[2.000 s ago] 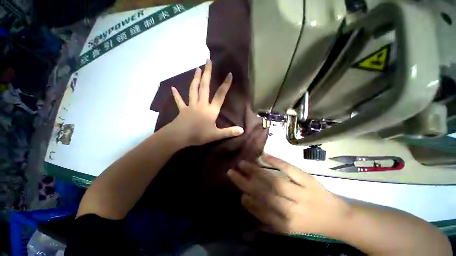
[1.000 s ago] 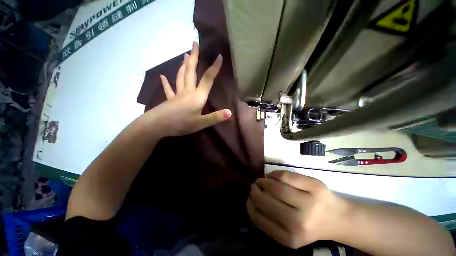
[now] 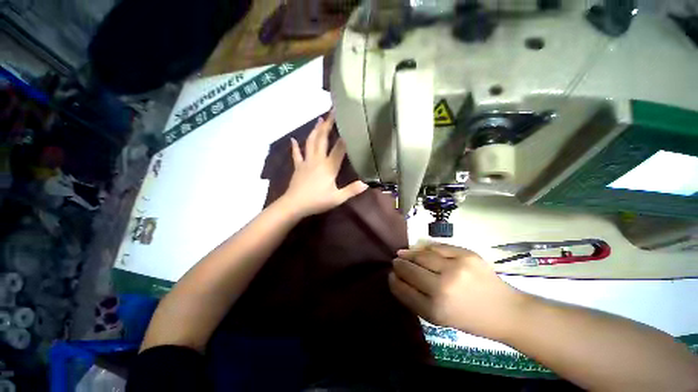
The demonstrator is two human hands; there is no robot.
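The dark maroon-brown cloth point(image 3: 337, 245) lies on the white table left of the sewing machine head point(image 3: 497, 69) and hangs over the front edge. Its right edge runs beside the presser foot area. My left hand point(image 3: 315, 180) lies flat on the cloth, fingers spread, thumb pointing to the needle area. My right hand point(image 3: 448, 285) pinches the cloth's right edge in front of the needle, fingers curled. The needle tip is too small to make out. Thread snips with a red handle point(image 3: 597, 251) lie on the machine bed.
The black ribbed knob point(image 3: 441, 229) sits right of the needle area. The white table point(image 3: 222, 184) has a green ruler-marked edge. A blue basket point(image 3: 69, 367) with whitish plastic is at lower left. Thread cones point(image 3: 15, 318) and cloth scraps lie on the floor at left.
The view has shifted back, showing more of the machine head. My right hand has gone from lying over crumpled cloth to pinching its edge, and the cloth lies flatter. My left hand stays spread on it.
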